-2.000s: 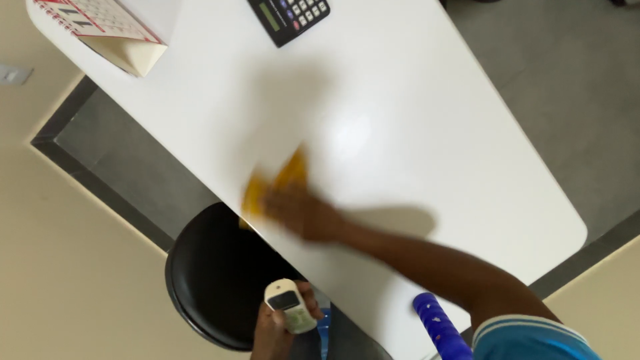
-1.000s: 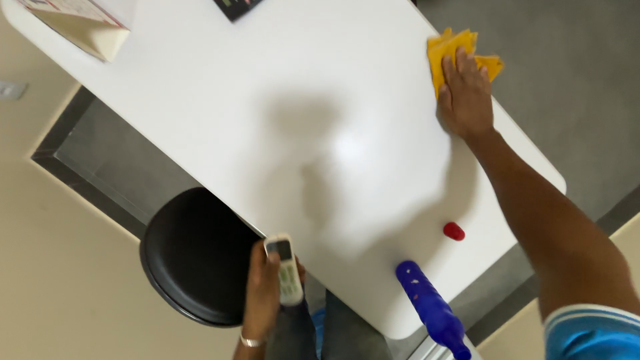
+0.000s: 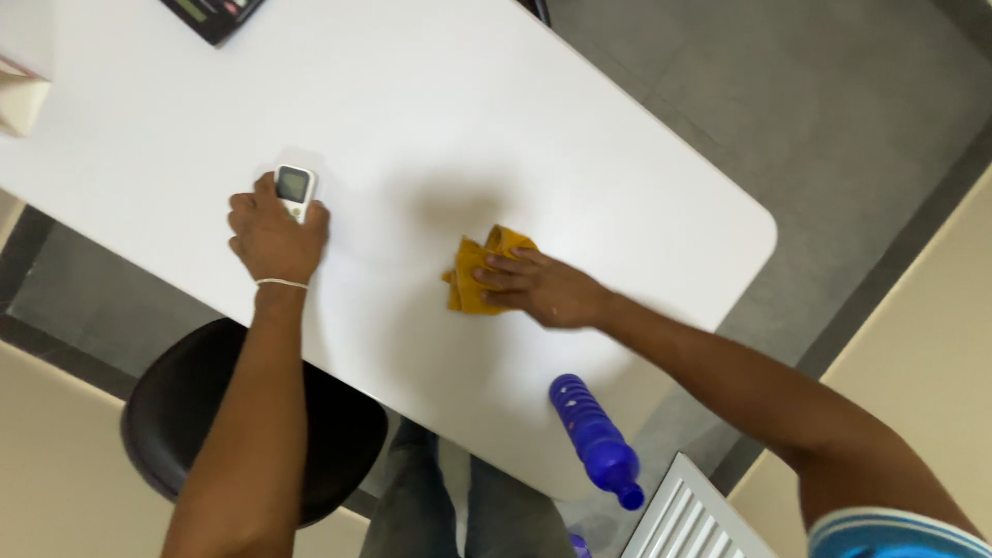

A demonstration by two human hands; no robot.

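Observation:
My left hand (image 3: 277,236), with a thin pale band at its wrist, grips a white remote control (image 3: 295,186) with a small grey screen, at the left of the white tabletop (image 3: 372,101). My right hand (image 3: 554,288) lies flat with its fingers on a crumpled yellow cloth (image 3: 474,277) near the table's middle. The cloth rests on the tabletop. Below my right forearm, near the table's near right corner, is a blue plastic bottle (image 3: 593,438), its open neck pointing toward me.
A black calculator (image 3: 213,17) sits at the top left, and part of a desk calendar (image 3: 22,99) shows at the left edge. A black round stool (image 3: 341,434) stands against the table's near edge. A white slatted panel (image 3: 690,511) is beside the bottle at the lower right.
My left hand has brought the remote control from beside the near edge onto the tabletop. My right hand and the cloth have moved from the far edge back to the middle.

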